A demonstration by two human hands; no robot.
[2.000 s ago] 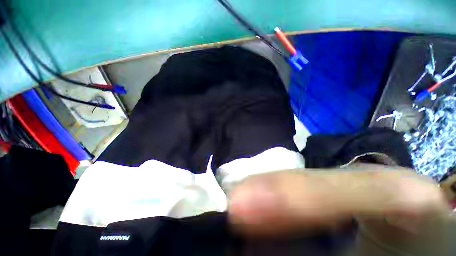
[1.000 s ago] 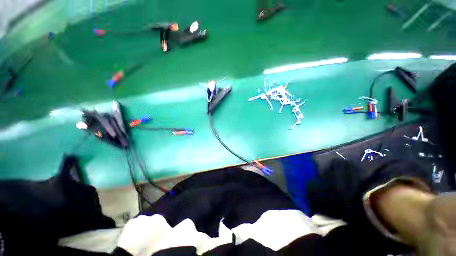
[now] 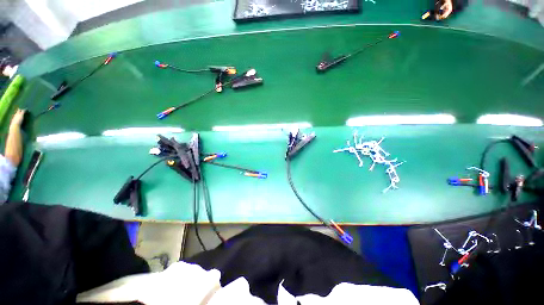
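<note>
Neither of my hands is in view; only dark sleeves show at the lower left and lower right. In front of me on the green bench edge (image 3: 238, 202) a black clamp (image 3: 302, 143) lies with its cable running down to a blue-and-red tip at the edge. To its right is a small tangle of silver springs (image 3: 376, 156). To its left is a heap of black clamps with leads (image 3: 182, 156), with a separate clamp (image 3: 130, 195) beside it. More clamps (image 3: 505, 174) lie at the far right with blue-and-red tips.
Clamps with leads lie on the darker green surface (image 3: 286, 95). A black spring tray (image 3: 426, 247) is at lower right, a far tray (image 3: 241, 12) across. Another person's arm (image 3: 14, 140) is at left, and a hand (image 3: 441, 10) at far right. A dark slab (image 3: 33, 168) lies left.
The view has tilted up from my lap to the bench and line. The bare hand and wrist seen at the lower right earlier have left the picture.
</note>
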